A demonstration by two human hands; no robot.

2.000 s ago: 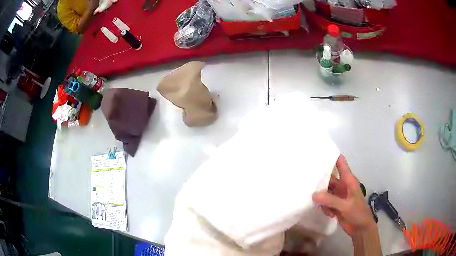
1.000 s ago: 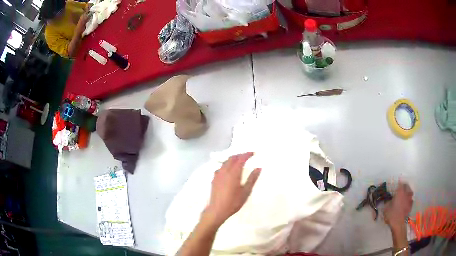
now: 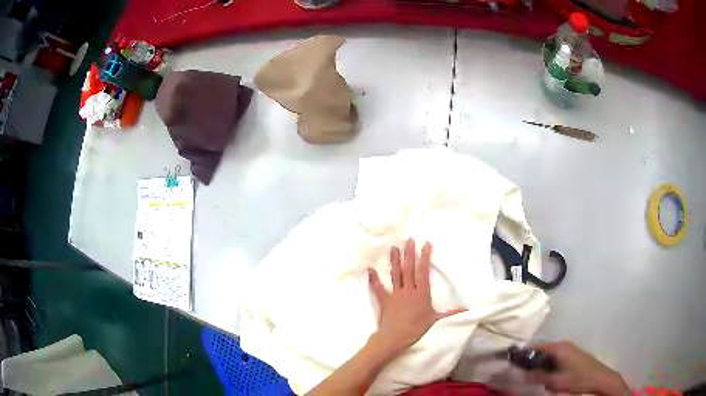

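Note:
An off-white garment (image 3: 317, 271) lies spread on the table, with a black hanger (image 3: 551, 271) in its neck opening and the hook sticking out to the right. My left hand (image 3: 406, 298) lies flat on the garment with its fingers spread, pressing the cloth. My right hand (image 3: 569, 370) is at the lower right, closed around a dark, blurred gun-like tool (image 3: 530, 357), its front end at the garment's lower right edge. A bit of orange coiled hose (image 3: 658, 391) shows at the bottom edge, right of my right hand.
On the table (image 3: 395, 85) are a brown fabric piece (image 3: 200, 116), a beige one (image 3: 313, 89), a clipped paper sheet (image 3: 164, 240), an awl-like tool (image 3: 573, 132), yellow tape (image 3: 658, 215) and a red-capped bottle (image 3: 574, 39). A blue perforated seat (image 3: 240, 363) is below the table edge.
My right hand has picked up the dark tool from the table and brought it left to the garment. My left hand has shifted right and now lies flat. The view has tilted down.

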